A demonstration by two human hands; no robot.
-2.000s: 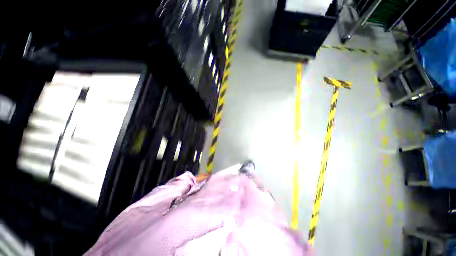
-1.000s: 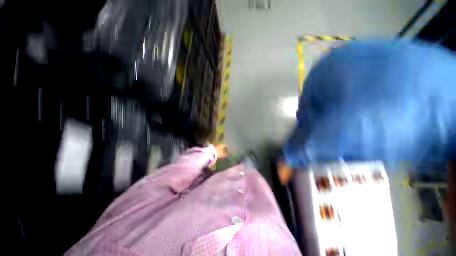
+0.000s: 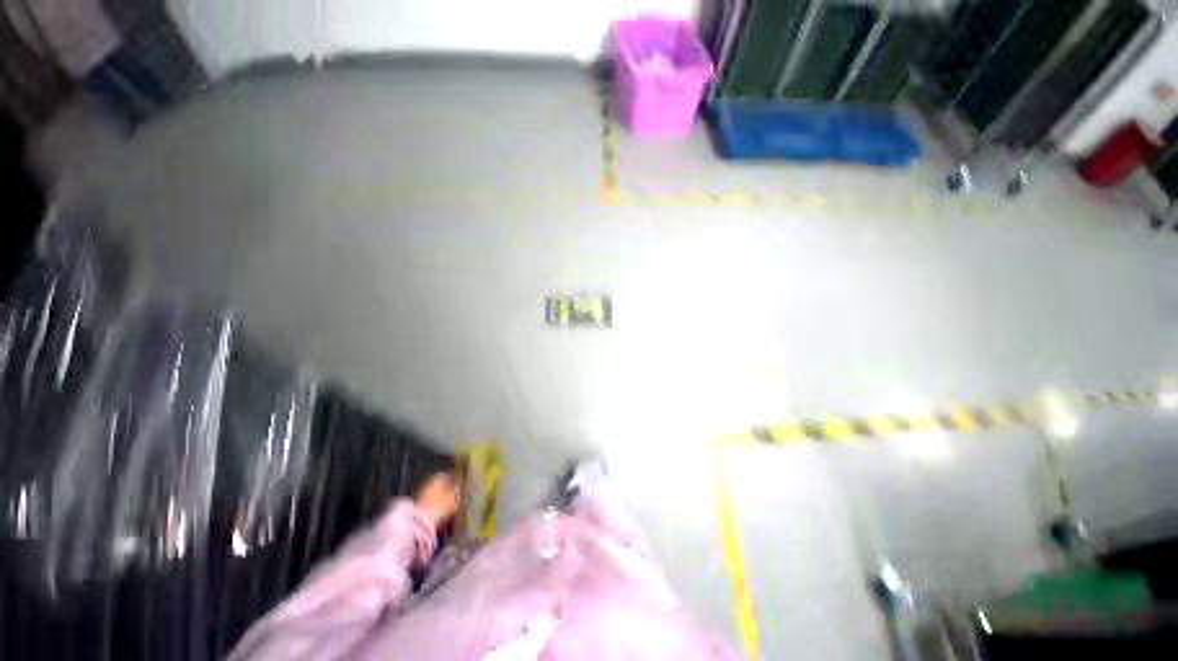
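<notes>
My left hand [image 3: 439, 497] shows small and blurred at the end of the pink sleeve [image 3: 355, 581], low and left of centre. It hangs beside the dark stack; whether its fingers hold anything cannot be told. My right hand is not in view. The pink smock [image 3: 568, 581] fills the bottom middle, with a shoe tip [image 3: 579, 480] just past it. The dark stack, seemingly wrapped in shiny clear film [image 3: 168, 413], stands at the left, nearest to me.
Grey floor with a floor label [image 3: 578, 310] and yellow-black tape [image 3: 904, 426]. A pink bin [image 3: 660, 78], a blue pallet-like base [image 3: 820, 134] and dark racks stand at the back. A red bin [image 3: 1121, 152] is far right; a wheeled cart with a green top [image 3: 1079, 591] is lower right.
The view has moved on to an open floor area. The person in blue and the white tray of parts have left view. The dark stack now fills less of the left side.
</notes>
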